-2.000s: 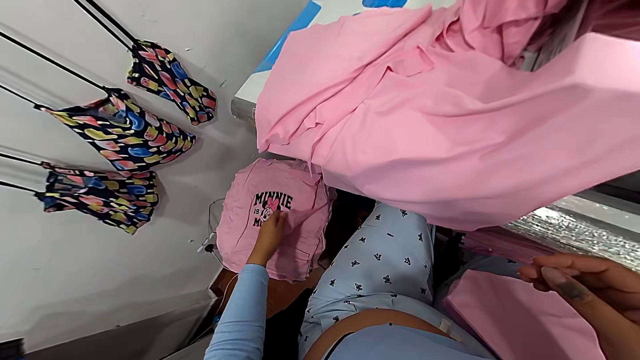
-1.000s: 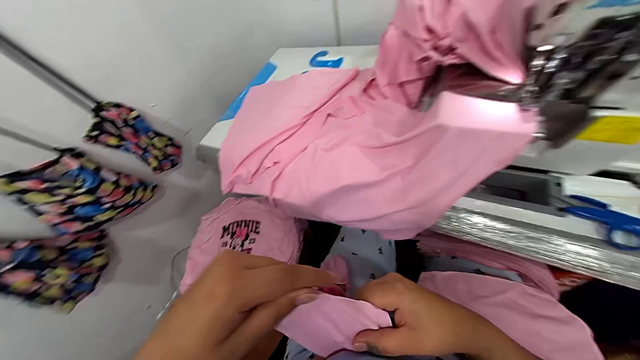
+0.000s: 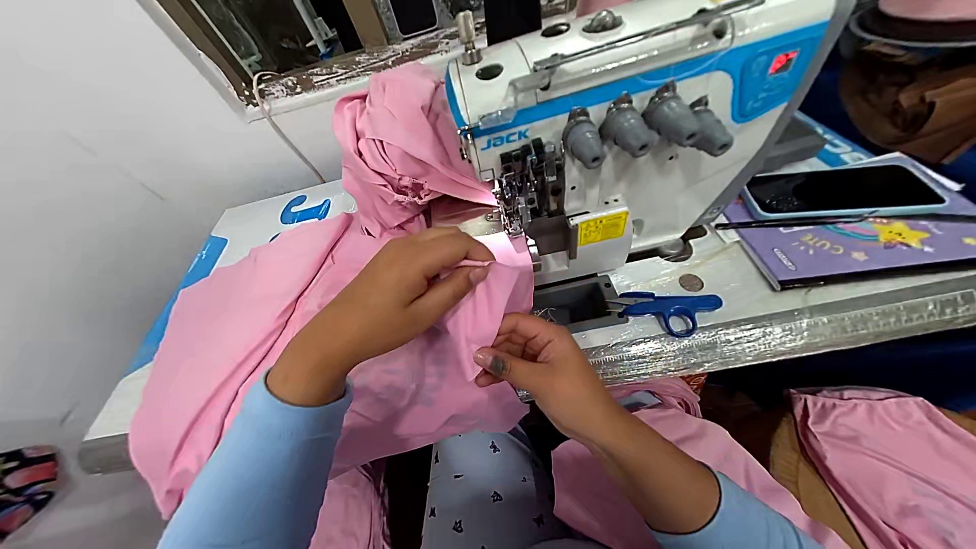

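Observation:
Pink fabric (image 3: pixel 252 305) covers the left of the sewing table and hangs over its front edge. My left hand (image 3: pixel 396 305) pinches a folded edge of a pink piece between thumb and index finger, just in front of the needle area. Lower right of it, my right hand (image 3: pixel 534 366) grips the same piece's side edge with thumb and fingers. A white and blue Jack overlock sewing machine (image 3: pixel 732 152) stands behind my hands. Bunched pink fabric (image 3: pixel 396 137) lies left of its presser foot, and some runs up to the foot.
Blue-handled thread snips (image 3: pixel 675 306) lie beside a dark tray (image 3: pixel 576 301) right of my hands. Farther right, a phone (image 3: pixel 846 189) rests on a purple notebook (image 3: pixel 862 252). More pink pieces (image 3: pixel 877 457) lie below the plastic-wrapped table edge (image 3: pixel 801 328). A wall is at left.
The view has swung toward the machine. My left hand, earlier on the printed pink piece below the table, is now up near the presser foot with my right hand, both on a pink piece.

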